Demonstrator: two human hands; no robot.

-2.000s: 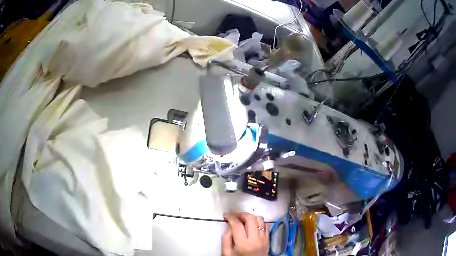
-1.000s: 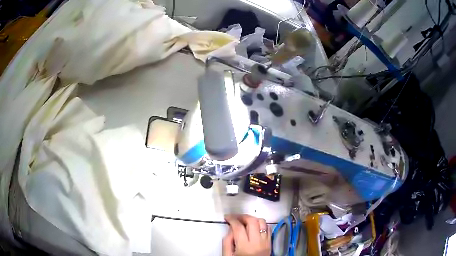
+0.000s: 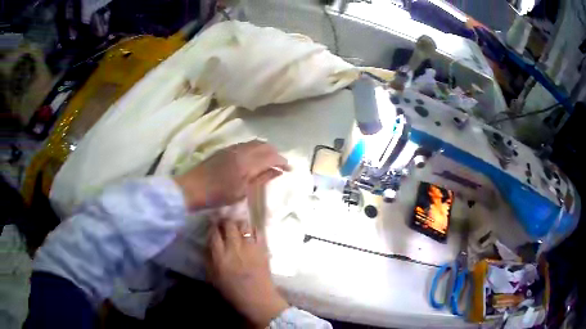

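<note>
Cream-white fabric (image 3: 270, 64) lies in a large bunched heap left of the sewing machine head (image 3: 379, 135), with a part under my hands. My left hand (image 3: 231, 172) reaches in from the left and grips a fold of the cloth. My right hand (image 3: 241, 266), with a ring on it, is just below, its fingers on the same cloth edge; the fingertips are partly hidden. The presser foot area (image 3: 352, 195) is to the right, with no cloth seen under it.
A small black screen with orange glow (image 3: 432, 211) lies below the arm. Blue-handled scissors (image 3: 450, 288) and an orange-edged parts box (image 3: 479, 292) are at the right front. A yellow taped package (image 3: 96, 106) is at the left. Thin cords run behind the machine.
The view has swung left, so the machine appears further right. My right hand has moved from the table's front edge to the cloth. My left hand has come into view, holding cloth.
</note>
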